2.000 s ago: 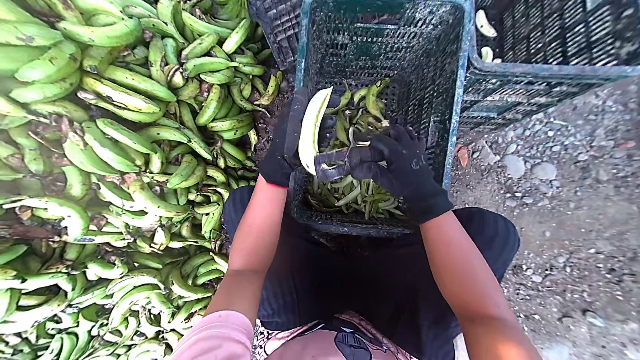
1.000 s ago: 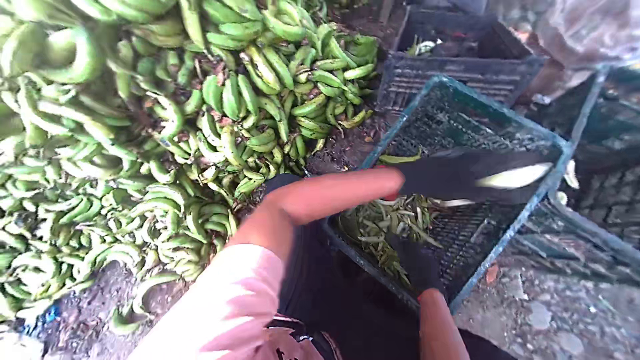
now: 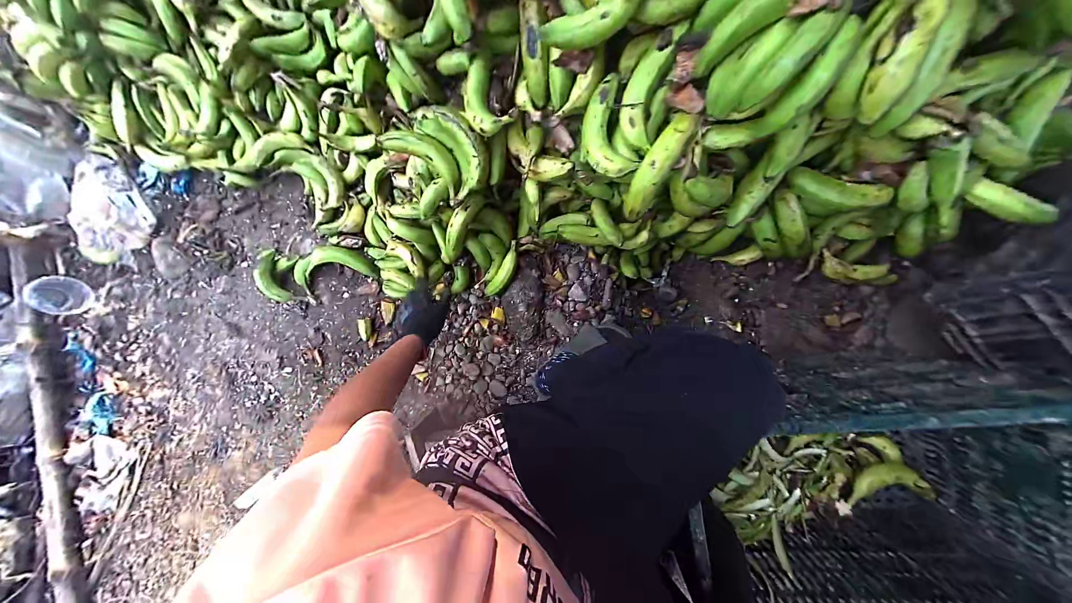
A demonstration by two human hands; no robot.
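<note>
My left hand (image 3: 421, 316), in a dark glove, reaches to the near edge of a large heap of green plantains (image 3: 469, 167). Its fingers touch or nearly touch a small bunch (image 3: 404, 260) there; whether they grip it cannot be made out. My right hand is out of view. At the lower right, peel strips (image 3: 783, 490) lie in a dark green plastic crate (image 3: 904, 416), with a green plantain or large peel (image 3: 889, 481) on top of them.
Pebbles (image 3: 473, 360) and dirt lie between my leg and the heap. On the left are a wooden pole (image 3: 52, 452), a clear plastic bag (image 3: 109, 209) and a round clear lid or cup (image 3: 59, 295). A dark crate (image 3: 1017, 318) stands at the right edge.
The view has swung far left to the heap. Two seconds ago both hands were over the crate with a peeled plantain; now my left hand is at the heap's edge and my right hand has left view.
</note>
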